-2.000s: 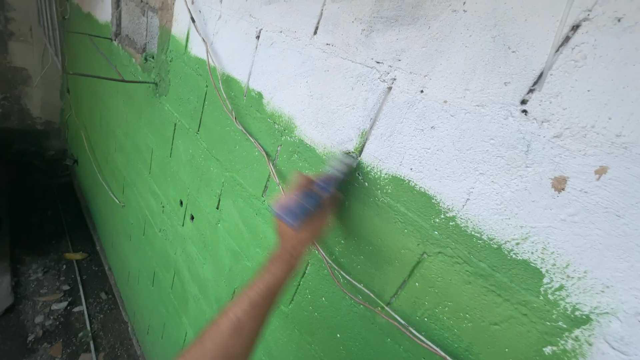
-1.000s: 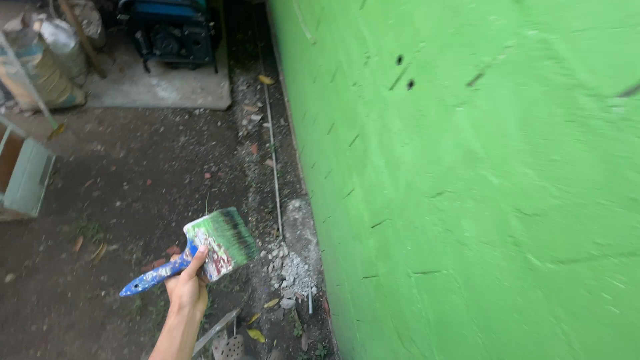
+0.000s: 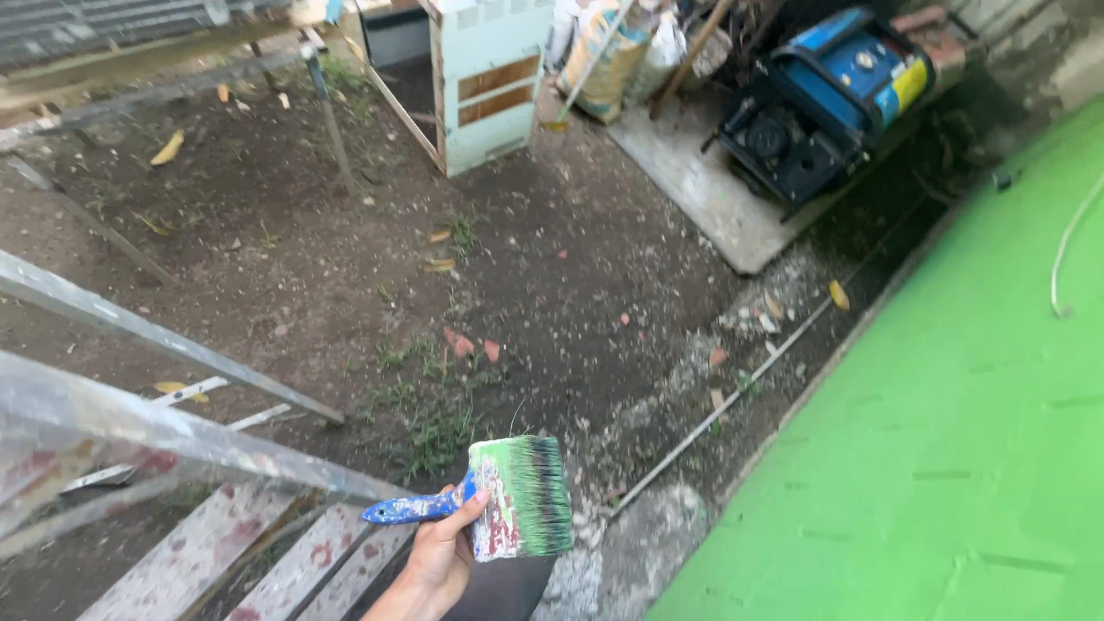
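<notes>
My left hand (image 3: 442,552) grips a wide flat paintbrush (image 3: 498,509) at its ferrule, thumb across the near face. Its blue, paint-spattered handle points left, and its green-coated bristles point right. The other fingers are mostly hidden behind the brush. To the right slopes the green painted wall (image 3: 914,466), some distance from the bristles. My right hand is out of view.
A paint-stained metal ladder (image 3: 216,440) fills the lower left. Farther off stand a blue generator (image 3: 849,78) on a concrete slab (image 3: 690,190), sacks (image 3: 604,60) and a pale cabinet (image 3: 492,86). A thin pipe (image 3: 724,405) lies along the wall's base.
Two seconds ago the brush was at the boundary between green and white on the wall; now it is away from the wall, above the ground. The view has swung down and left.
</notes>
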